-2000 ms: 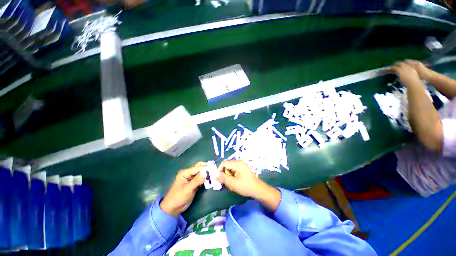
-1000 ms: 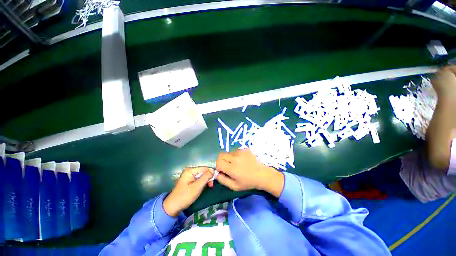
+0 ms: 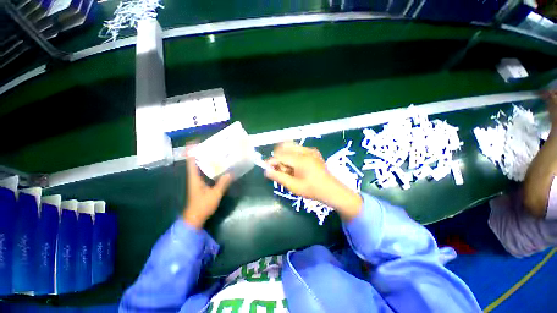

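Observation:
A white carton (image 3: pixel 226 148) stands at the line guide side of the work surface, by the edge rail. My left hand (image 3: pixel 204 191) is on its left and near side, thumb and fingers around its lower corner. My right hand (image 3: pixel 299 171) pinches a small white strip (image 3: pixel 261 160) whose far end is at the carton's right side; whether it is inside cannot be told. A heap of small white strips (image 3: pixel 344 169) lies partly behind my right hand and forearm.
A flat carton (image 3: pixel 196 110) lies on the belt against the white divider bar (image 3: pixel 150 92). Blue cartons (image 3: pixel 46 244) stand in a row at left. More strip heaps (image 3: pixel 413 145) lie to the right, near another person's arm (image 3: pixel 542 173). A small box (image 3: pixel 512 70) is on the belt.
My left hand has moved up to the white carton. My right hand has moved up with a strip. The flat carton has moved left to the divider bar.

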